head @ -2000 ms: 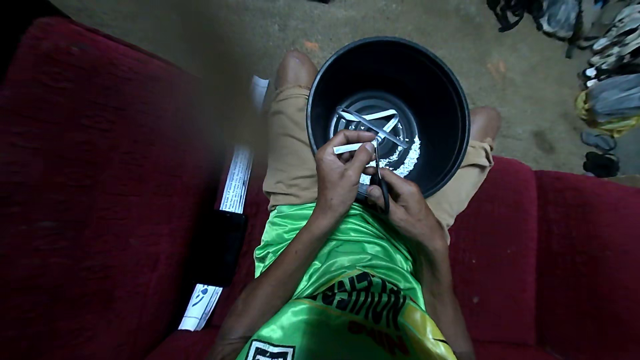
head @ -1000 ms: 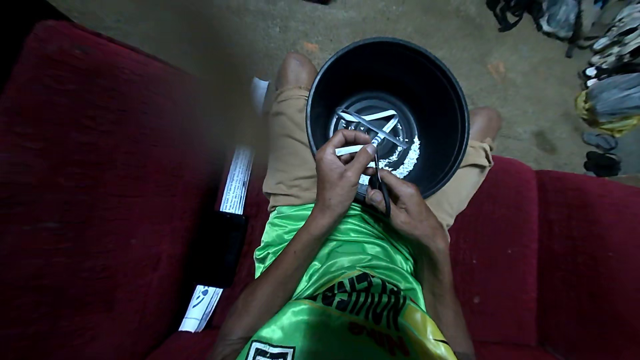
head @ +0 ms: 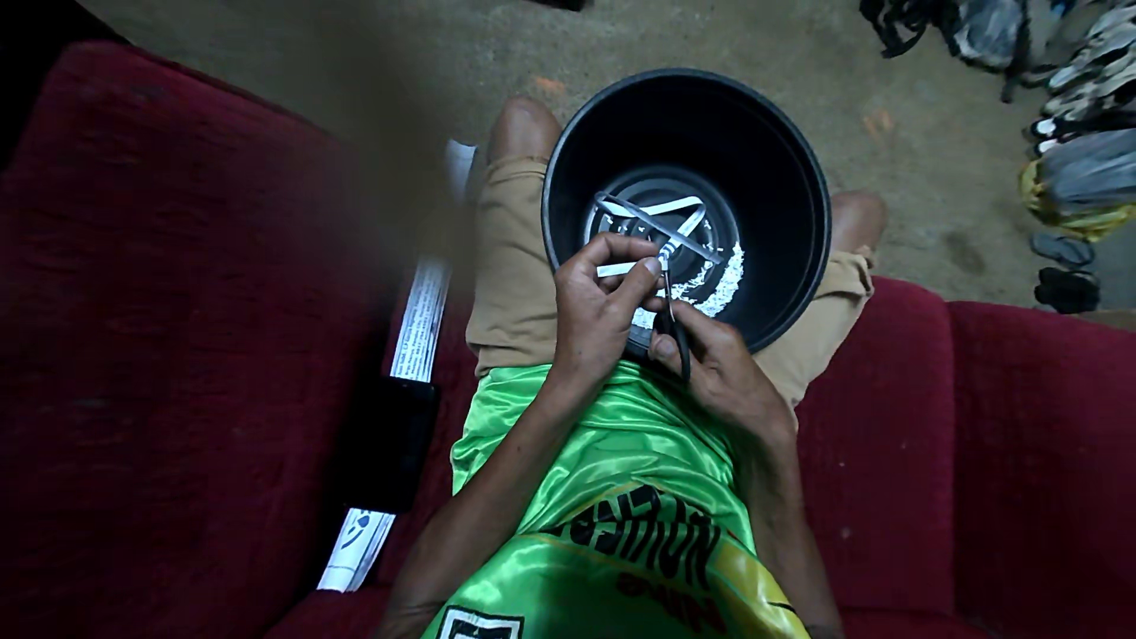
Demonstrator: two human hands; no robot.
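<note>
My left hand (head: 603, 297) pinches a narrow white paper strip (head: 619, 269) over the near side of a black plastic bucket (head: 821, 204), which stands between my legs. Beside it, my right hand (head: 710, 355) is closed around the dark handles of a pair of scissors (head: 679, 346). The blades point up to the strip at my left fingertips; whether they are apart is too small to tell. Further strips, white and greyish (head: 661, 226), cross each other below my fingers inside the bucket. Small white paper snippets (head: 728, 284) lie along the bucket's bottom, partly hidden by my hands.
Left of my leg, a bundle of printed paper strips (head: 422, 319) lies on the red sofa (head: 204, 355), with a dark phone-like object (head: 390, 444) across it. Bags (head: 1087, 177) and dark footwear (head: 1065, 288) are on the floor at the right. A blurred shape covers part of the upper left.
</note>
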